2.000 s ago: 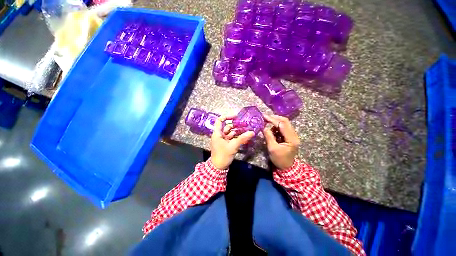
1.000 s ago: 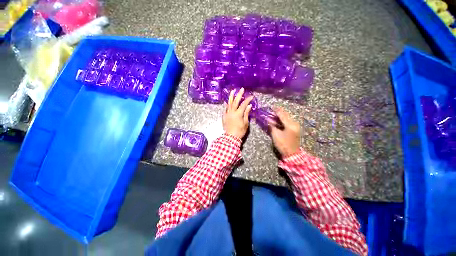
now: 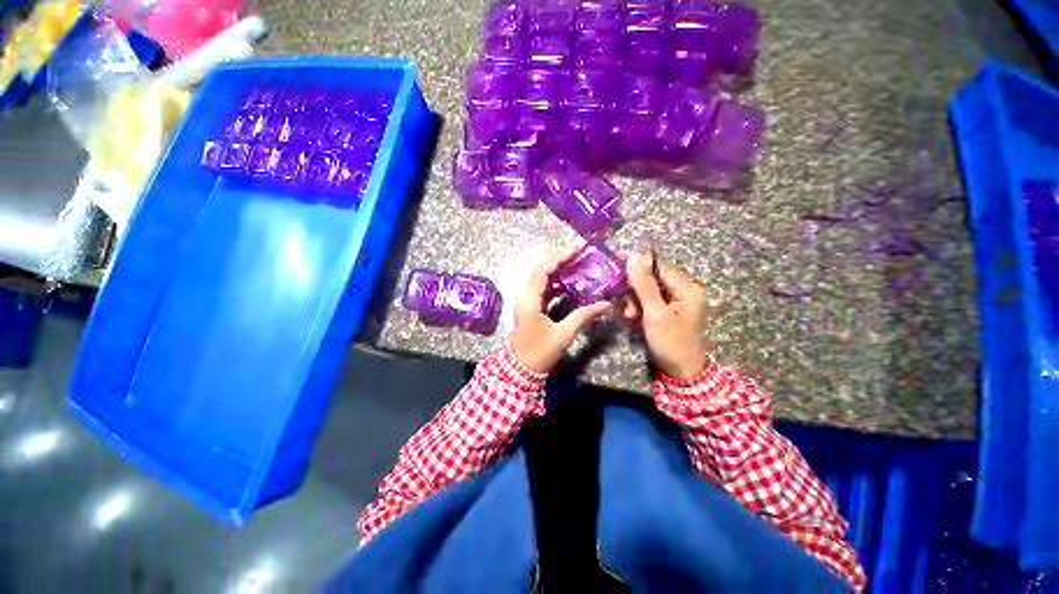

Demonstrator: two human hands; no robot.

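Observation:
A translucent purple plastic part [image 3: 590, 276] is held over the table near its front edge. My left hand [image 3: 550, 316] grips its left side between thumb and fingers. My right hand [image 3: 670, 316] is at its right side; a small dark tool seems to lie in its fingers, mostly hidden. A short row of purple parts [image 3: 453, 299] lies on the table left of my left hand. One loose part [image 3: 580, 197] lies tilted just beyond the held one, beside the large block of purple parts [image 3: 592, 104].
The speckled tabletop [image 3: 720, 383] holds thin purple trimmings [image 3: 888, 226] at right. A blue tray [image 3: 221, 302] at left has purple rows at its far end. Another blue tray [image 3: 987, 337] stands at right with purple parts. Clear bags [image 3: 99, 87] lie at far left.
My hands have drawn back toward the table edge with one part lifted between them. One loose part stays by the block. The view has shifted slightly.

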